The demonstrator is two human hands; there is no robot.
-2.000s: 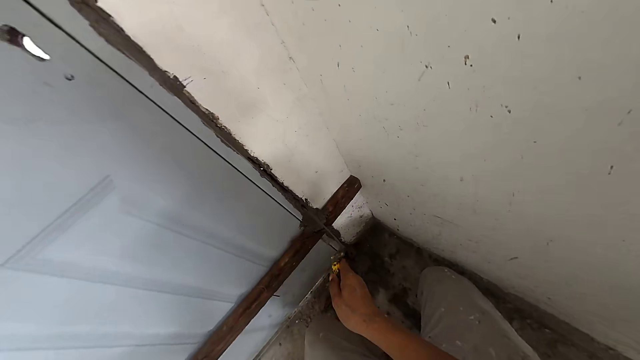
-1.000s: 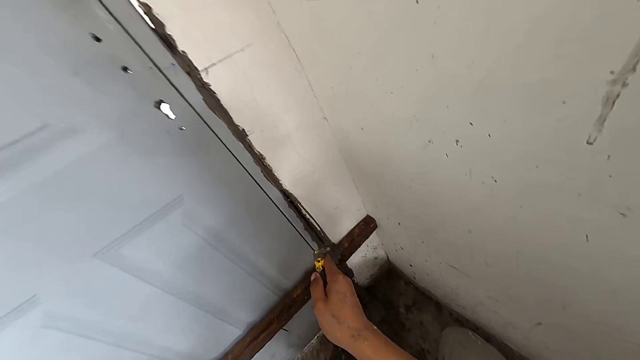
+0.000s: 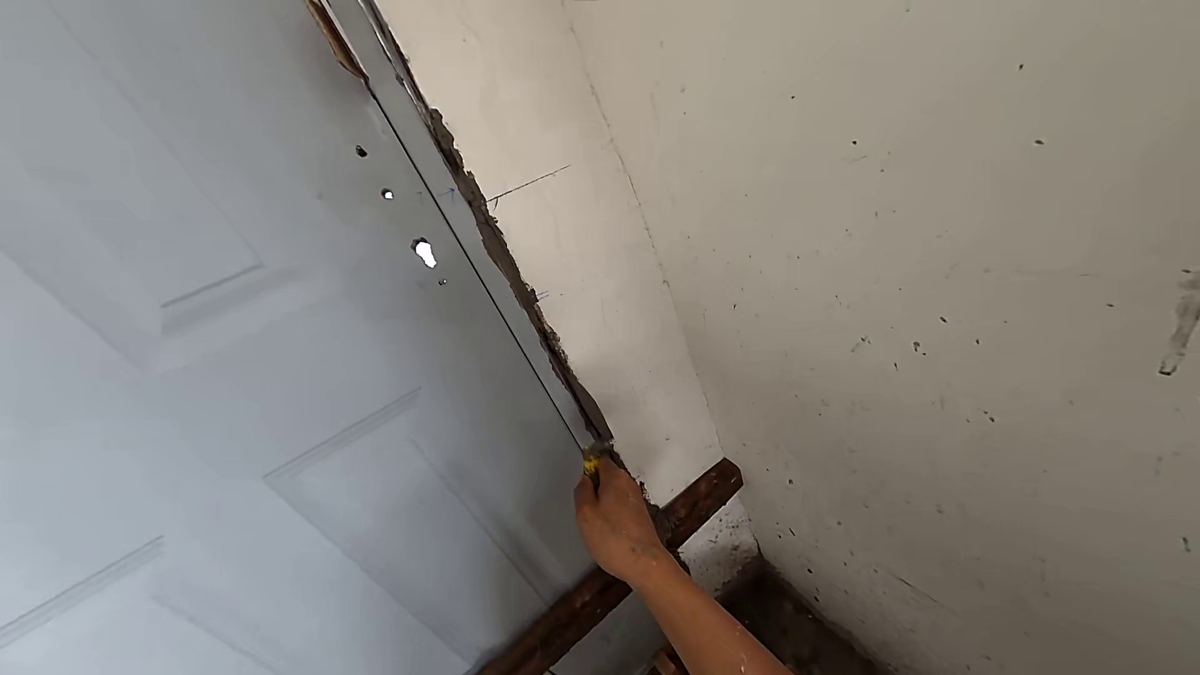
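My right hand (image 3: 619,525) is closed around a small tool with a yellow part (image 3: 592,464), held at the edge of a grey panelled door (image 3: 356,450). The tool's working end lies against the rough strip of dark mortar (image 3: 511,262) between the door's frame and the pale wall; its exact shape is hard to see. A dark wooden beam (image 3: 703,502) crosses the lower door at a slant, behind my wrist. My left hand is out of view.
On the right stands a speckled off-white wall (image 3: 900,328). Holes (image 3: 424,253) pierce the door at the upper left, and torn brown material (image 3: 336,37) hangs at its top edge. Dark, dirty floor (image 3: 787,619) shows in the corner below.
My right hand and the tool have moved up along the mortar strip, from below the beam to above it. The view has shifted too, showing more of the upper door.
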